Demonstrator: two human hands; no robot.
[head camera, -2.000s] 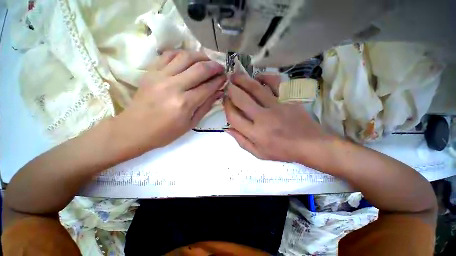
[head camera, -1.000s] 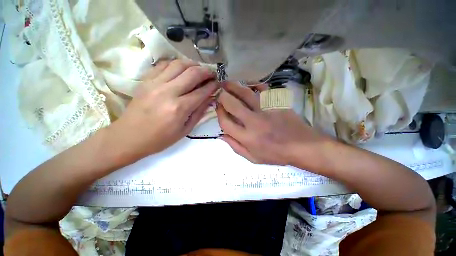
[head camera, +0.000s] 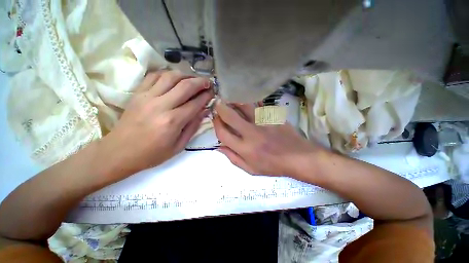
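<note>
A cream garment piece (head camera: 110, 61) with a lace-like line lies spread at the left and runs under my left hand toward the needle. My left hand (head camera: 167, 115) pinches its edge just left of the presser foot (head camera: 215, 85). My right hand (head camera: 257, 138) pinches the same small folded edge from the right, its fingertips touching those of my left hand. The fingertips hide most of the seam edge. The machine head (head camera: 288, 46) covers the top of the view.
A ribbed cream knob (head camera: 270, 115) stands above my right hand. A crumpled cream cloth bundle (head camera: 360, 110) lies right of the needle. A black round knob (head camera: 426, 139) is at the far right. Printed cloth (head camera: 90, 241) hangs below the table edge; a blue rim (head camera: 311, 216) shows beside more cloth.
The view has shifted, so the table and both hands appear further left and lower, with more machine head showing. Both hands keep their pinch at the needle.
</note>
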